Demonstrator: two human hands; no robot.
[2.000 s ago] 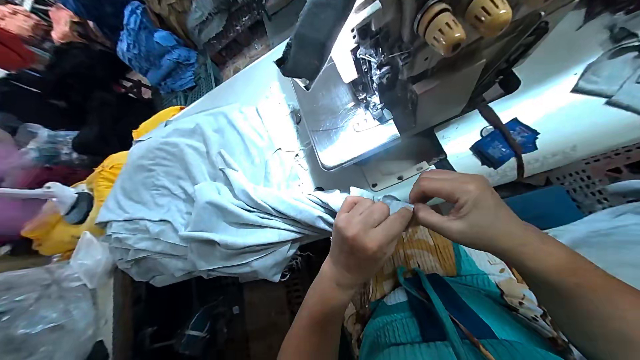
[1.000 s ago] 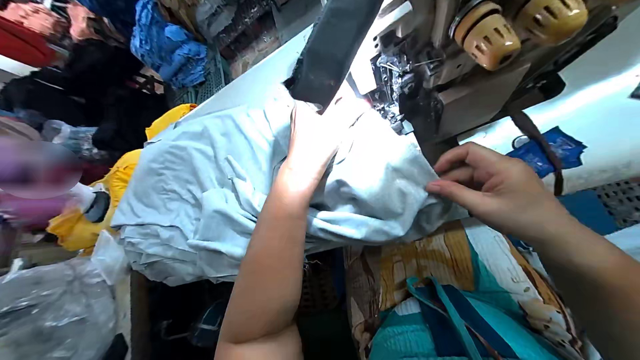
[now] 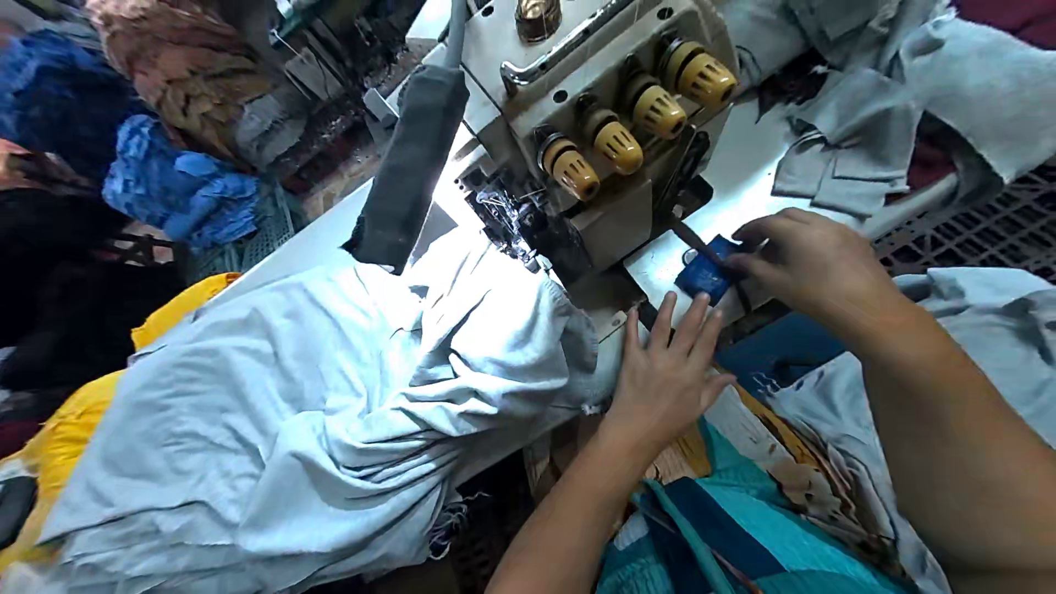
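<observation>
Light grey fabric lies bunched over the left of the sewing table, its upper edge by the needle area of an overlock sewing machine. My left hand has its fingers spread near the table's front edge, right of the fabric, and holds nothing. My right hand is at a small blue packet with a dark strap across it, right of the machine head; thumb and fingers are bent close to its edge, and whether they grip it or the strap cannot be told.
A black-wrapped lamp arm hangs over the fabric. Yellow tension knobs face me on the machine. Grey scraps lie at the upper right above a plastic crate. Blue, brown and yellow cloth is heaped at the left.
My left hand has left the grey fabric near the needle area and moved right. My right hand has let go of the fabric and moved to the blue packet. The view has shifted.
</observation>
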